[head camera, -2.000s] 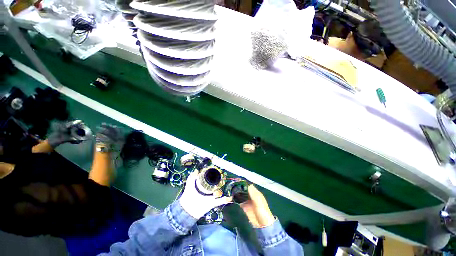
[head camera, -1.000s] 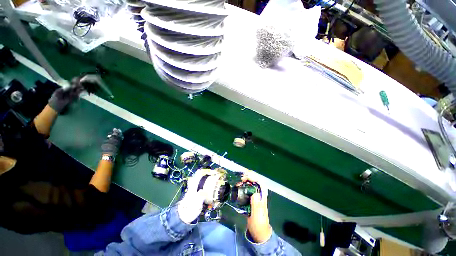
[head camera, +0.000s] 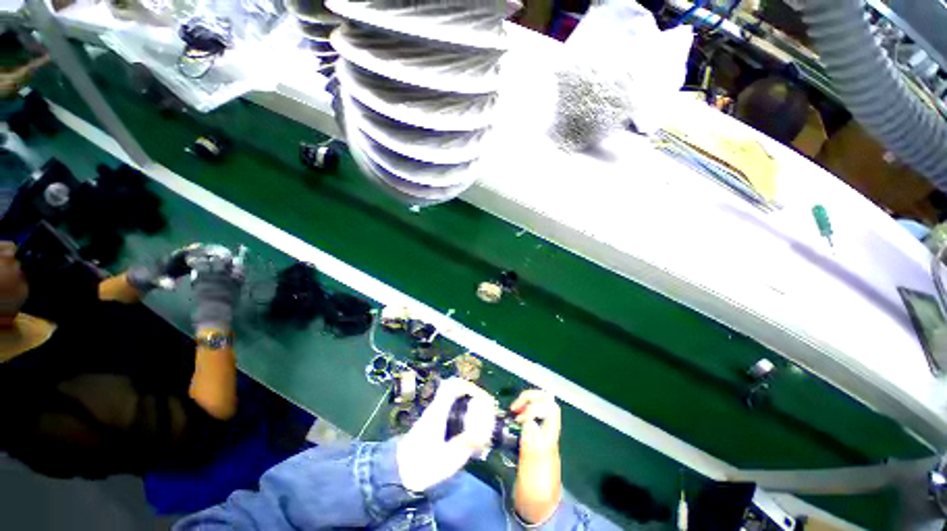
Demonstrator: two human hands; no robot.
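Observation:
My left hand [head camera: 434, 444], in a white glove, grips a round motor unit [head camera: 469, 417] with a dark centre, close in front of my body. My right hand [head camera: 537, 446], bare, is closed on a small dark part [head camera: 508, 432] at the unit's right side. Whether the two parts touch is hidden by the fingers. Several loose units and rings [head camera: 404, 386] with thin wires lie on the green bench just left of and beyond my hands.
A coworker's gloved hands [head camera: 213, 275] hold a part at the left. Dark loops [head camera: 298, 294] lie between us. The green conveyor [head camera: 613, 358] beyond the white rail [head camera: 582, 402] carries spaced units [head camera: 490, 290]. A ribbed duct [head camera: 421, 104] hangs overhead. A white shelf holds a bag of parts [head camera: 590, 107].
The unit in my left hand has turned and moved lower, nearer my body, with my right hand beside it. More units show on the conveyor at the left. The coworker's hands have come together.

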